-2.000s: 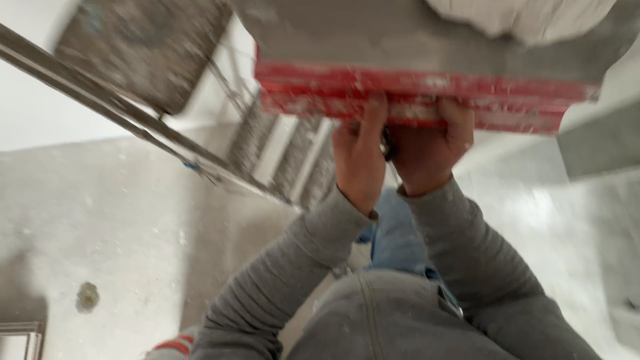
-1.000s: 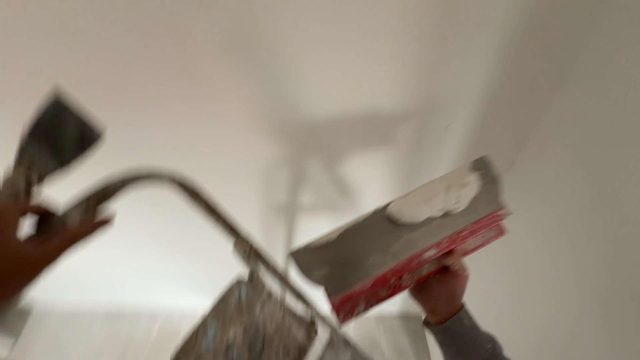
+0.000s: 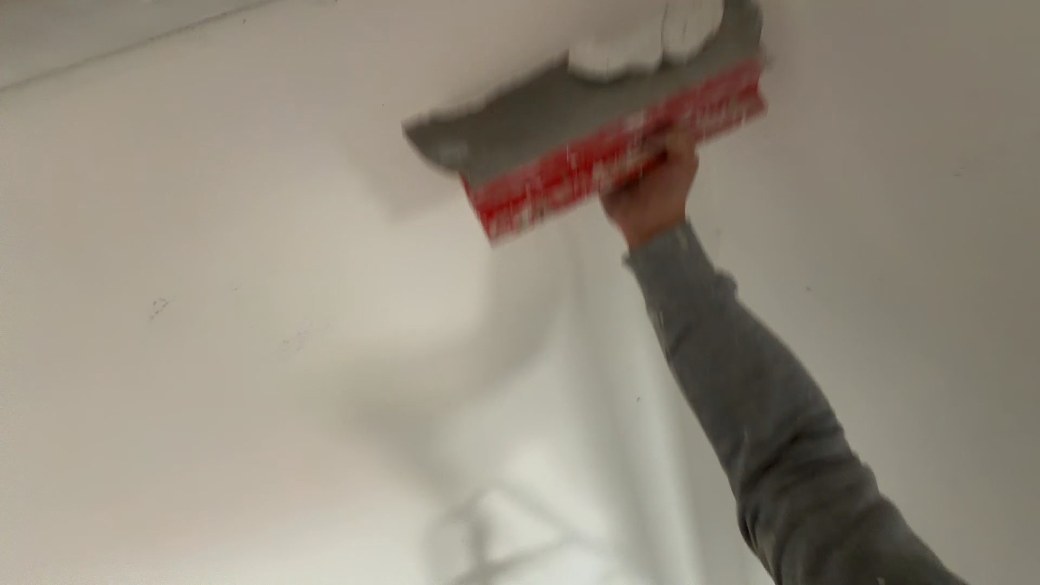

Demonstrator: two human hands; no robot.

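My right hand (image 3: 654, 191), in a grey sleeve, grips the red handle side of a wide plastering blade (image 3: 569, 122) raised high in the view. The blade is grey, tilted with its right end higher, and its red back is spattered with white. White filler compound (image 3: 617, 57) lies along its upper edge, right of the middle. The upper edge is at or close to the pale wall surface (image 3: 244, 244); blur hides whether it touches. My left hand is outside the view.
A dark seam line (image 3: 138, 47) crosses the upper left, where the pale surface meets another one. Soft shadows (image 3: 520, 341) fall below the blade, and a ladder-like shadow (image 3: 520, 552) shows at the bottom. Small dark marks dot the surface.
The view has swung upward, and the ladder seen earlier is out of view. My left hand and the putty knife near it have left the view. The wide blade is now higher in the view.
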